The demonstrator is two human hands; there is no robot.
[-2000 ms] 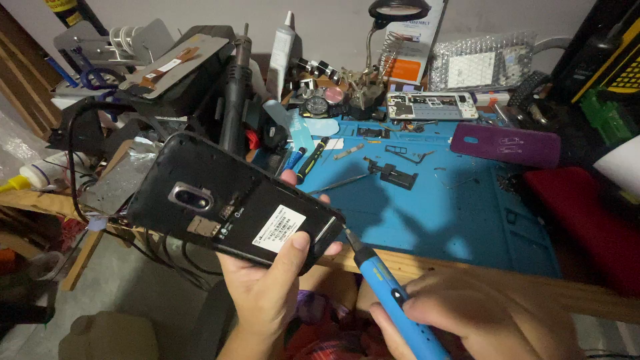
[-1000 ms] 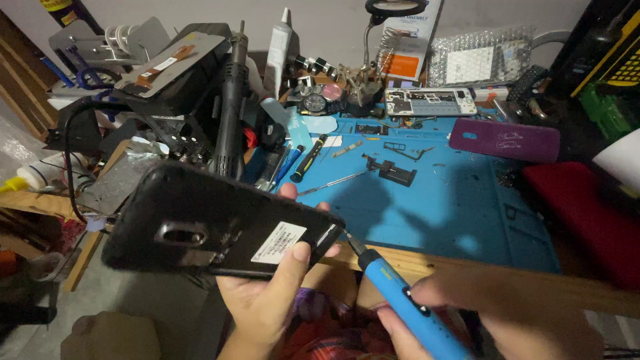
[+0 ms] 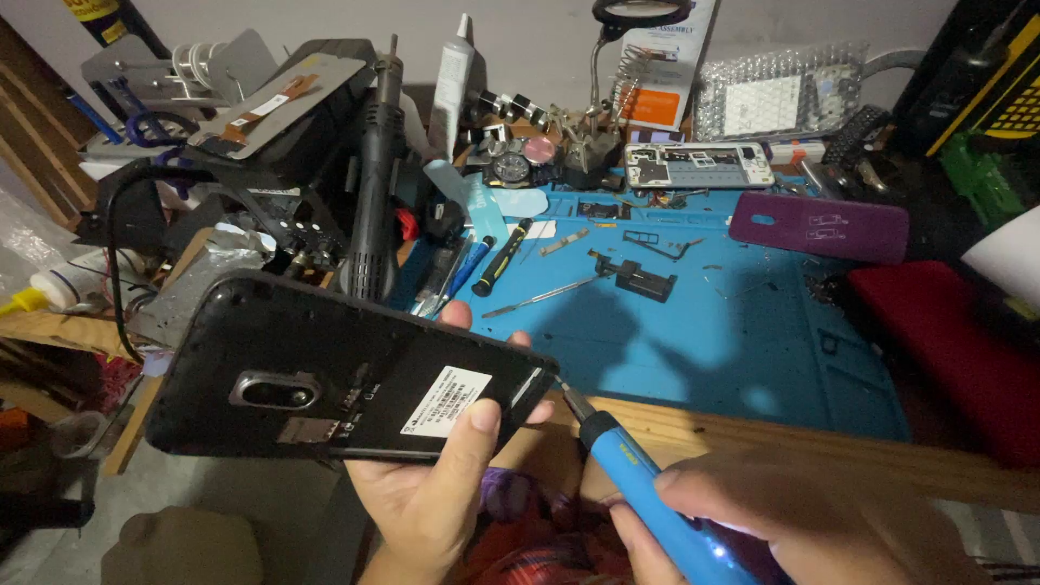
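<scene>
My left hand (image 3: 439, 479) holds a black smartphone (image 3: 325, 349) with its back cover off, its thumb on the white label and its fingers behind the frame. The camera window is at the phone's left end, beside a metal card slot. In my right hand (image 3: 756, 504) is a blue electric screwdriver (image 3: 634, 471), a light glowing on its body. Its thin tip meets the phone's right edge near the upper corner. A purple back cover (image 3: 821, 227) lies at the right of the blue silicone work mat (image 3: 699, 341).
Behind the phone stands a hot-air gun (image 3: 374, 179). The mat bears a metal spudger (image 3: 544, 296), a black-and-yellow screwdriver (image 3: 502, 258) and a small black phone part (image 3: 646, 280). An opened white phone (image 3: 699, 166) lies at the back, a red case (image 3: 942, 357) at right.
The phone in my left hand has tilted back so that its rear faces the camera more than one second ago. A light now glows on the screwdriver, unseen in the earlier frames.
</scene>
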